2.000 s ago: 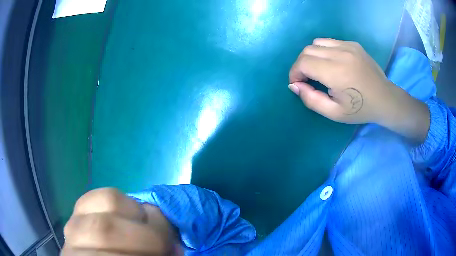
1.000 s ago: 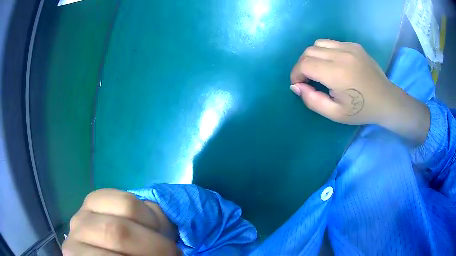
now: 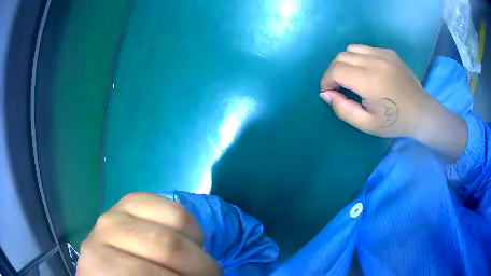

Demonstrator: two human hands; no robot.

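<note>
The glossy green bench top [image 3: 172, 108] lies in front of me, with no workpiece visible on it near my hands. My right hand [image 3: 371, 91] is bare and rests at the bench's right side. Its fingers are curled and the thumb tip meets the index finger; nothing shows in it. My left hand [image 3: 148, 237] is a loose fist close to the camera at the lower left, cut off by the bottom edge. Its palm side is hidden, and no held thing shows.
A darker green strip [image 3: 81, 124] and a curved grey rail [image 3: 35, 108] run along the left. A small black-and-white piece [image 3: 72, 254] shows beside my left hand. A crinkled clear bag [image 3: 462, 35] hangs at the upper right edge. The blue smock [image 3: 409, 215] fills the lower right.
The white sheet at the upper left has slid up out of view. My left fist has shifted slightly right and up. The right hand keeps its pose; the view has shifted slightly.
</note>
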